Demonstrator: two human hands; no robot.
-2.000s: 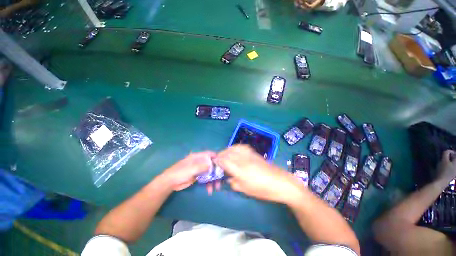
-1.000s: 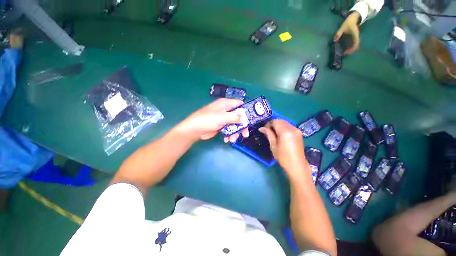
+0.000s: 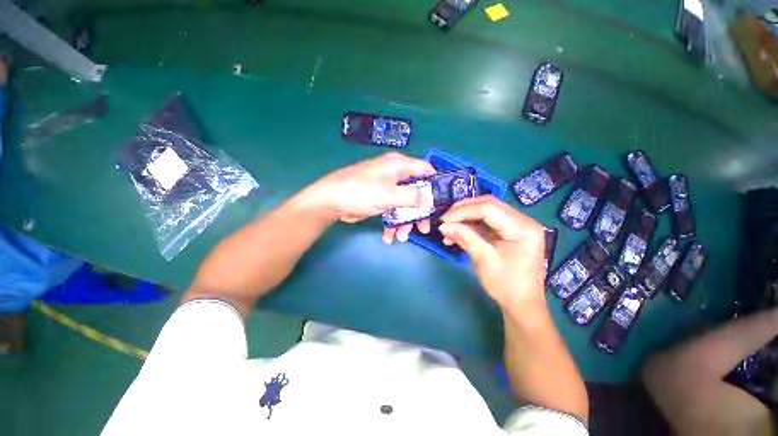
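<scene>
My left hand (image 3: 371, 189) holds a phone unit (image 3: 433, 196), circuit side up, tilted over the blue parts bin (image 3: 465, 161). The thumb lies on its near end. My right hand (image 3: 490, 230) is at the unit's right end, thumb and fingertips pinched together over the bin. Whether a small part is between the fingertips cannot be told. The bin is largely covered by my hands and the unit; dark contents show below them.
One phone unit (image 3: 377, 129) lies behind the bin, another (image 3: 543, 92) farther back. A cluster of units (image 3: 591, 271) lies at right. A clear bag (image 3: 175, 183) with a white label lies at left. A neighbour's arm (image 3: 712, 366) is at lower right.
Since a second ago my right hand has come up from the bin to the unit's right end. The hand of the person opposite has gone from view. The view has shifted.
</scene>
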